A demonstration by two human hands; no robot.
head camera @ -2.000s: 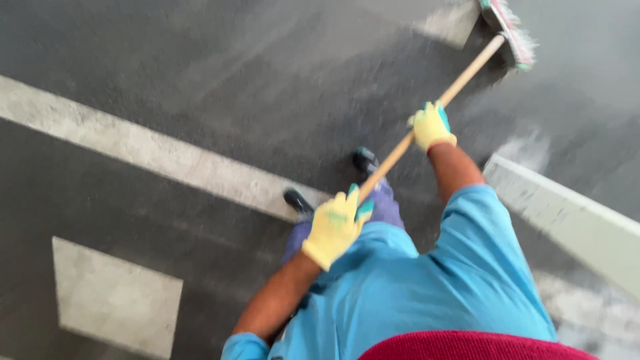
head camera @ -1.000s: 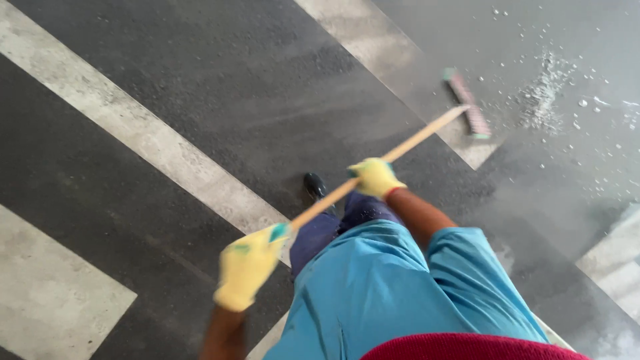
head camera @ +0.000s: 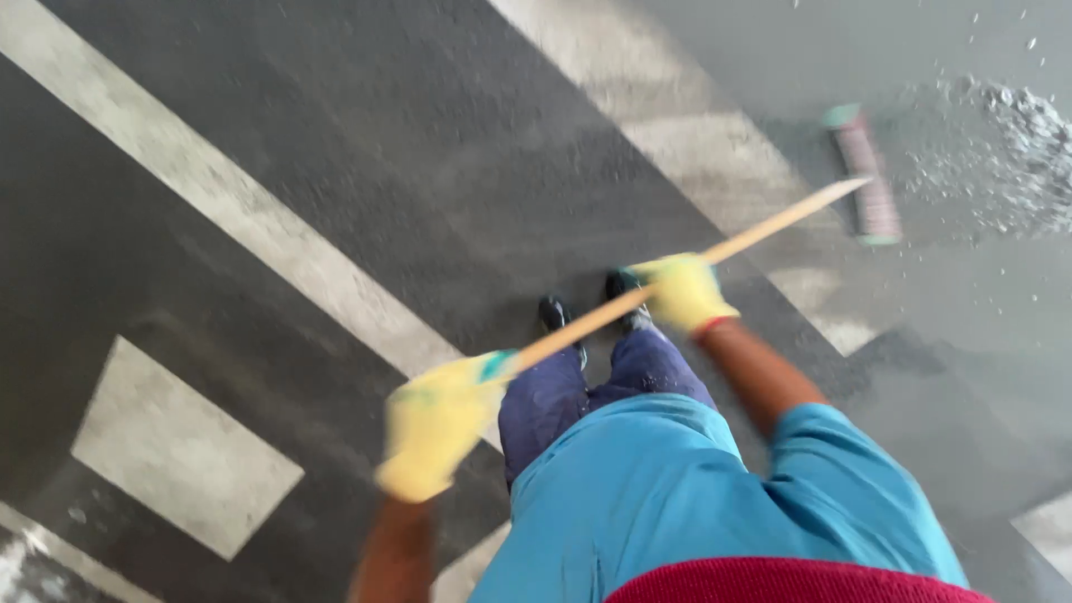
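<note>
My left hand (head camera: 440,423), in a yellow glove with green parts, is closed around the upper end of a wooden broom handle (head camera: 586,325). Farther down the same handle my right hand (head camera: 682,291), gloved alike, grips it near its middle. The handle slants up to the right and meets the broom head (head camera: 867,176), which is pinkish with green ends and blurred. The broom head lies on wet grey floor beside a pale stripe. Splashing water (head camera: 1022,151) spreads just right of it.
The dark floor bears a long pale stripe (head camera: 209,176) at left, a wide pale stripe (head camera: 670,126) toward the upper right and a pale four-sided patch (head camera: 186,448) at lower left. My black shoes (head camera: 554,313) stand near the middle. Water covers the floor at right.
The broom head, at the top edge two seconds ago, is now lower at the right with water splashed beyond it. My left hand has moved out to the left, away from my body. The view has shifted.
</note>
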